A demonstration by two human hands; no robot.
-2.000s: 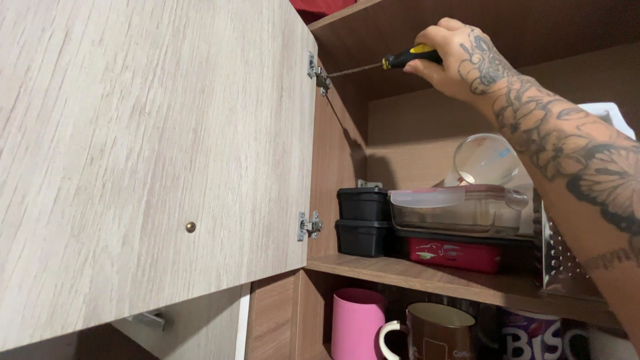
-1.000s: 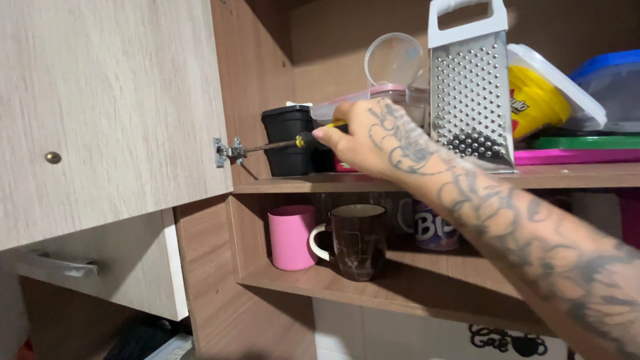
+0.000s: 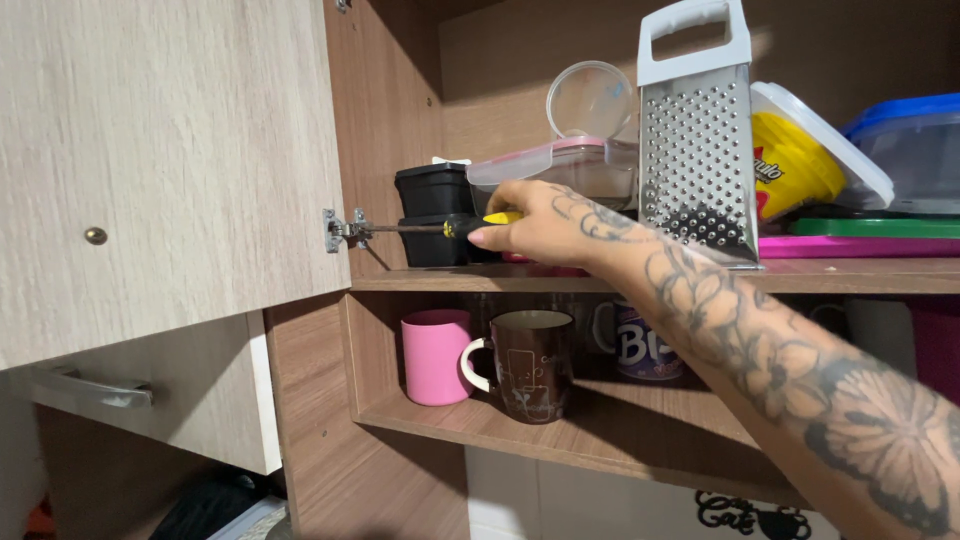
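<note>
My right hand (image 3: pixel 536 225) grips the black and yellow handle of a screwdriver (image 3: pixel 469 225). Its thin shaft points left, and the tip meets the lower metal cabinet hinge (image 3: pixel 346 229), which joins the light wood-grain door (image 3: pixel 165 150) to the brown side panel (image 3: pixel 382 127). Just behind the hand are stacked black plastic containers (image 3: pixel 435 195) and a clear container with a pink-edged lid (image 3: pixel 555 169). My left hand is out of view.
A metal box grater (image 3: pixel 697 150) stands on the upper shelf, with plastic tubs and lids to its right. Below are a pink cup (image 3: pixel 436 360), a brown mug (image 3: pixel 532 367) and a purple mug (image 3: pixel 646 345). A lower door with a handle (image 3: pixel 97 390) hangs at left.
The screwdriver has gone from the upper hinge to the lower one, with my right hand still around its handle. The view has shifted downward and to the right.
</note>
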